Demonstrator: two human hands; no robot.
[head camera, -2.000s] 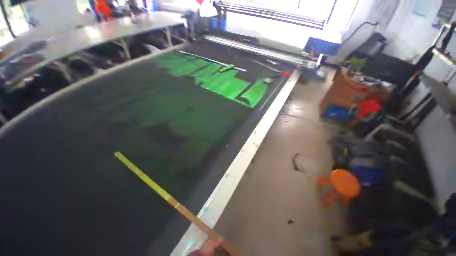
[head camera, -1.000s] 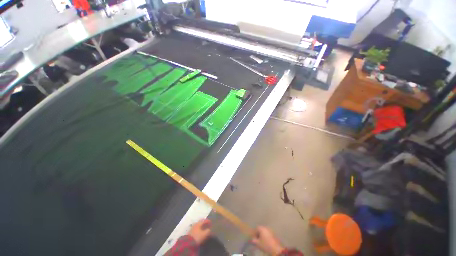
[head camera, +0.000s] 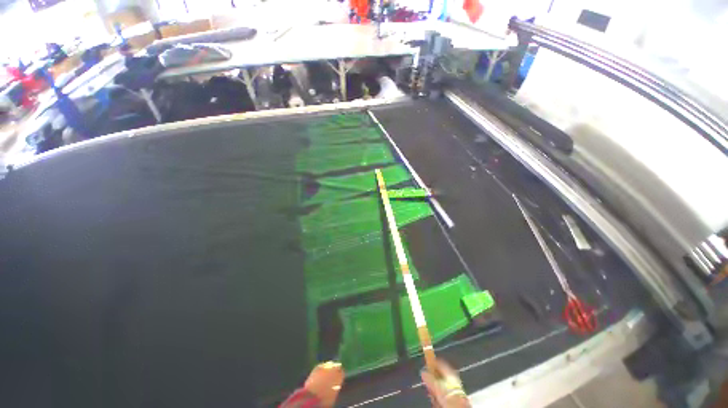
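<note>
My right hand (head camera: 445, 386) at the bottom edge is closed around the near end of a long wooden strip (head camera: 409, 279). The strip points away from me over the green projected pieces (head camera: 351, 267) on the dark cloth (head camera: 160, 263); whether it touches the cloth I cannot tell. My left hand (head camera: 325, 381) is low over the cloth's near edge, left of the strip; its fingers are small and blurred. A silver bar (head camera: 409, 166) lies along the cloth's far right edge. One small block (head camera: 409, 194) lies against the bar, another (head camera: 478, 302) near the right front corner.
Red-handled scissors (head camera: 579, 315) lie at the right beside a thin silver strip (head camera: 543, 243) and a short pale bar (head camera: 575, 232). The cutter gantry (head camera: 559, 183) crosses the table's right end. The pale table edge (head camera: 551, 370) runs along the near right. A side table (head camera: 319, 49) stands beyond.
The view has swung left and closer to the projected pieces. The wooden strip has moved from the plain cloth and table edge to over the green pieces. My left hand has moved over the cloth.
</note>
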